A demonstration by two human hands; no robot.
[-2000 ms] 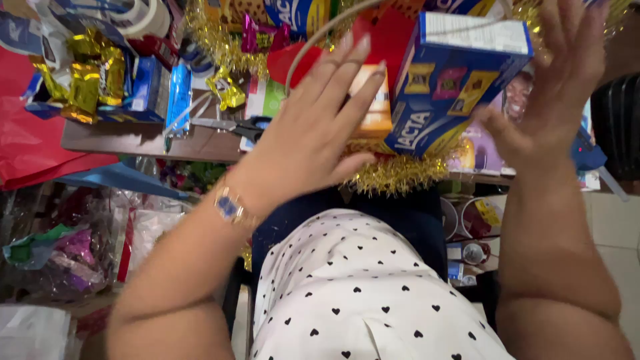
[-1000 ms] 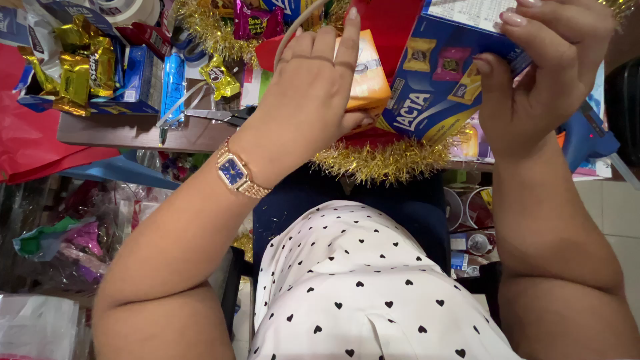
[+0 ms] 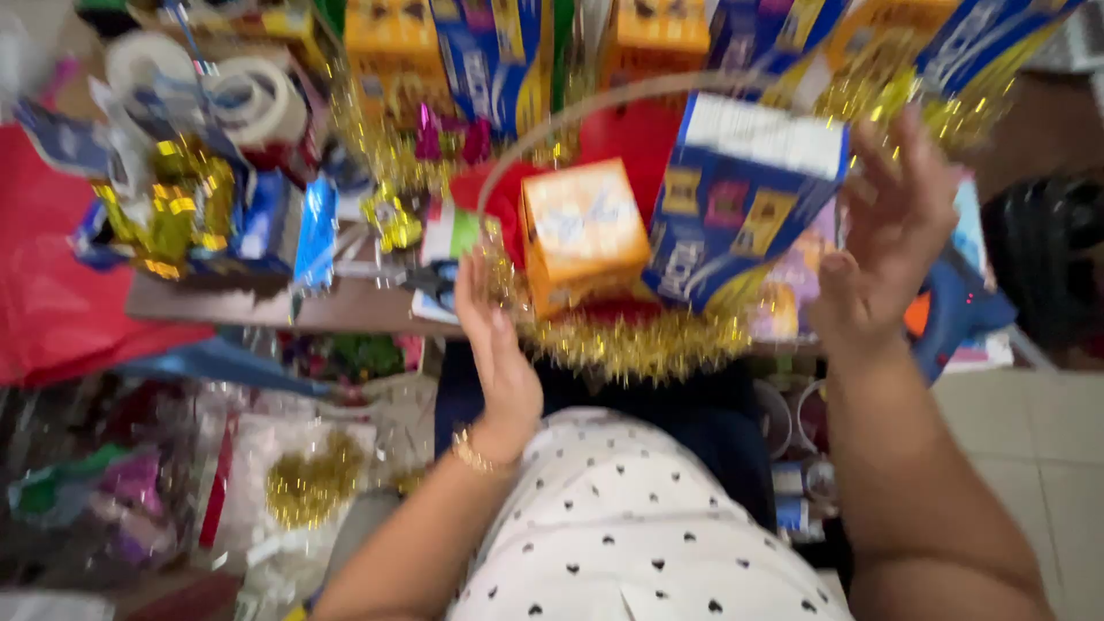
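A basket with a thin arched handle (image 3: pixel 595 102) and gold tinsel garland (image 3: pixel 647 345) round its rim stands at the table's near edge. Inside, on red lining, an orange box (image 3: pixel 582 228) is at the left and a tilted blue chocolate box (image 3: pixel 733 203) at the right. My left hand (image 3: pixel 500 354) is upright beside the tinsel at the basket's left side, fingers extended, holding nothing. Beside the blue box's right edge, my right hand (image 3: pixel 888 241) is raised with its fingers apart and nothing in it. Whether either hand touches the basket is unclear from the blur.
Scissors (image 3: pixel 431 280) and gold-wrapped sweets (image 3: pixel 177 207) lie to the left, near tape rolls (image 3: pixel 254 102). More orange and blue boxes (image 3: pixel 487 65) stand behind. A blue glue gun (image 3: pixel 957 310) is at the right. Red sheets (image 3: pixel 78 267) hang over the left side.
My left hand has moved off the orange box to the basket's left side. My right hand, which was at the blue box's top corner one second ago, is now apart from it.
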